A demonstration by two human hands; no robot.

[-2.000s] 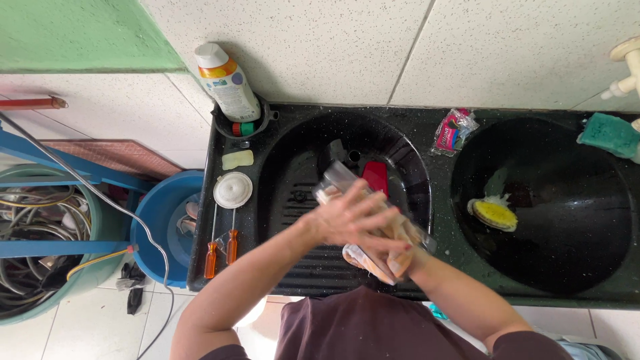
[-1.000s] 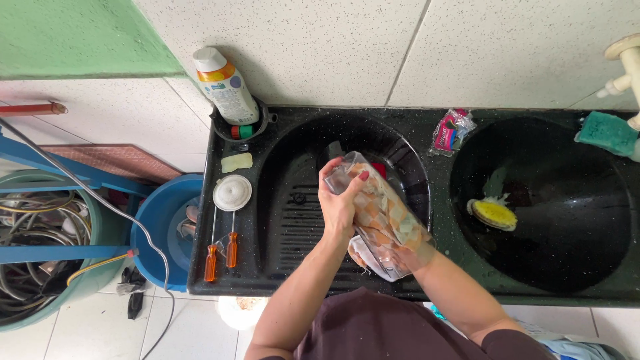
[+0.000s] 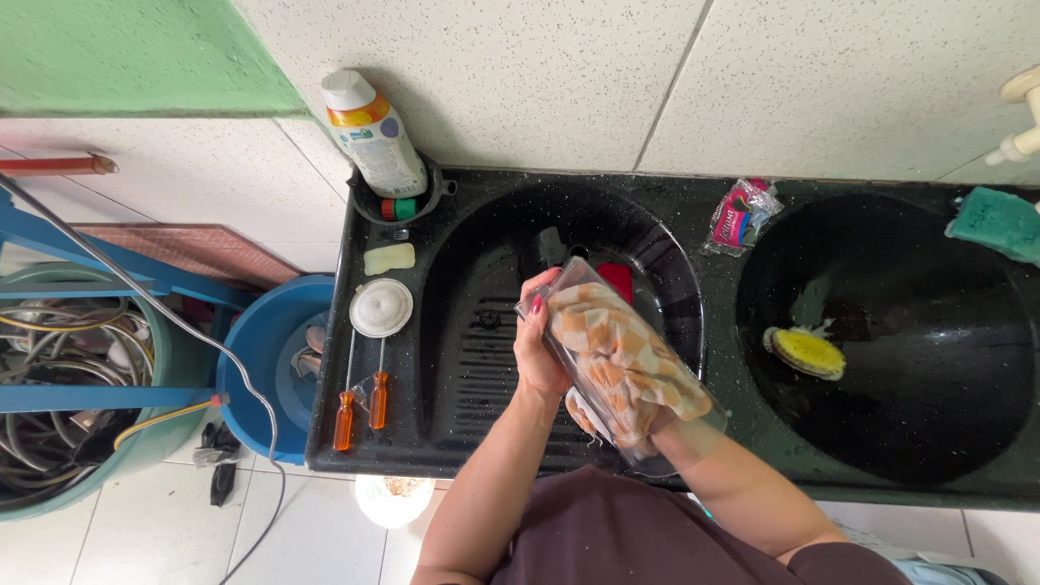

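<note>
Over the left basin, my left hand (image 3: 538, 349) grips the closed end of a clear plastic container (image 3: 574, 280) from outside, with the thumb along its side. The container lies tilted, its open end toward my body. My right hand (image 3: 646, 418) reaches in through that end, and an orange-and-white checkered cloth (image 3: 605, 345) is bunched around it inside the container. The cloth covers most of its fingers. Part of the cloth hangs out below. A red object (image 3: 616, 282) and a black object (image 3: 543, 252) lie in the basin behind the container.
Two orange-handled screwdrivers (image 3: 379, 400), a round white lid (image 3: 381, 308), a soap piece (image 3: 389, 259) and a bottle (image 3: 375, 138) in a black holder line the left edge. The right basin (image 3: 910, 406) holds a yellow sponge (image 3: 808, 353). A green sponge (image 3: 995, 221) and a wrapper (image 3: 741, 215) sit behind.
Two seconds ago both hands were blurred in motion around the container. One second ago the left hand gripped its upper end with the right hand inside; that grip is much the same now.
</note>
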